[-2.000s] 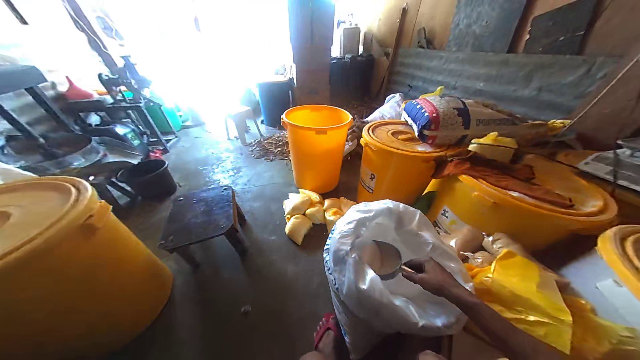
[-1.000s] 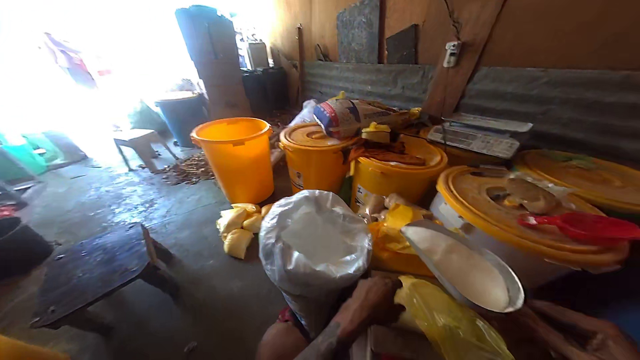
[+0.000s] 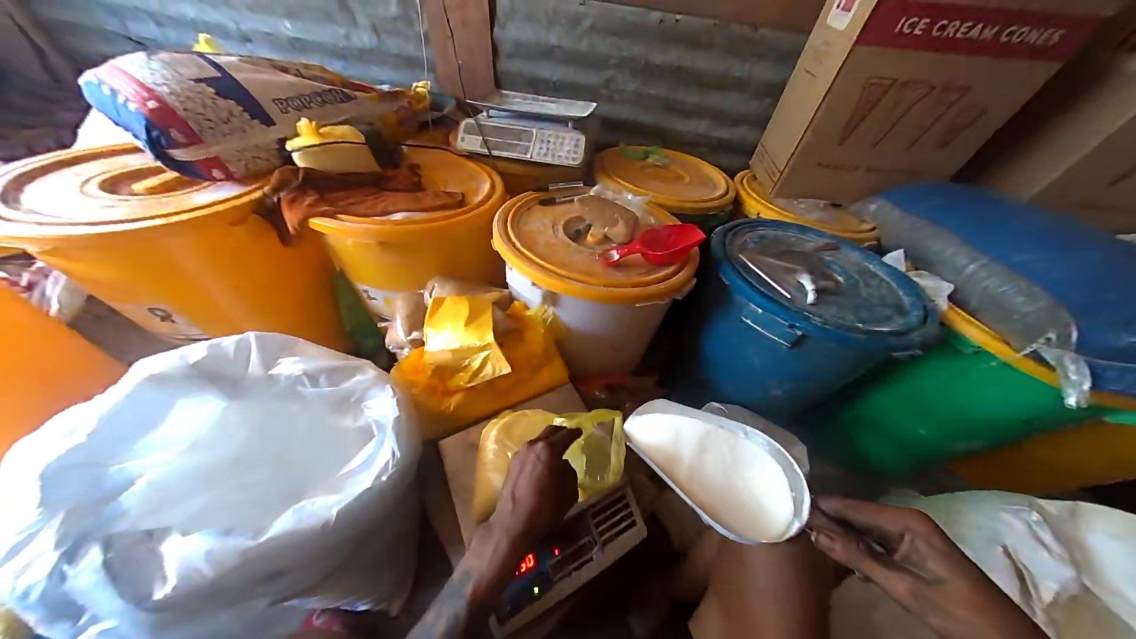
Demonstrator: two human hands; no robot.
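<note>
My left hand [image 3: 539, 470] grips the rim of a yellow plastic bag [image 3: 599, 444], which rests on a digital scale [image 3: 590, 555] with a lit red display. The handle of a metal scoop [image 3: 723, 470] is in my right hand [image 3: 874, 541]; the scoop is heaped with a pale granular or powdery material and is held just right of the bag. At the left stands a large white sack [image 3: 222, 444], its mouth wide, with white material inside. Behind the scale lies a yellow plastic package [image 3: 479, 364].
Lidded yellow buckets [image 3: 417, 240] line the back, one holding a red plastic scoop [image 3: 661, 244]. A blue lidded drum [image 3: 772, 355] and a green container [image 3: 923, 399] stand at the right. Behind are a second scale [image 3: 524, 138], a popcorn sack [image 3: 240, 106] and a cardboard box [image 3: 914, 98].
The scoop was inside the white sack two seconds ago; it came out filled and is now beside the yellow bag. My left hand has come into view, at the bag. The view has swung right.
</note>
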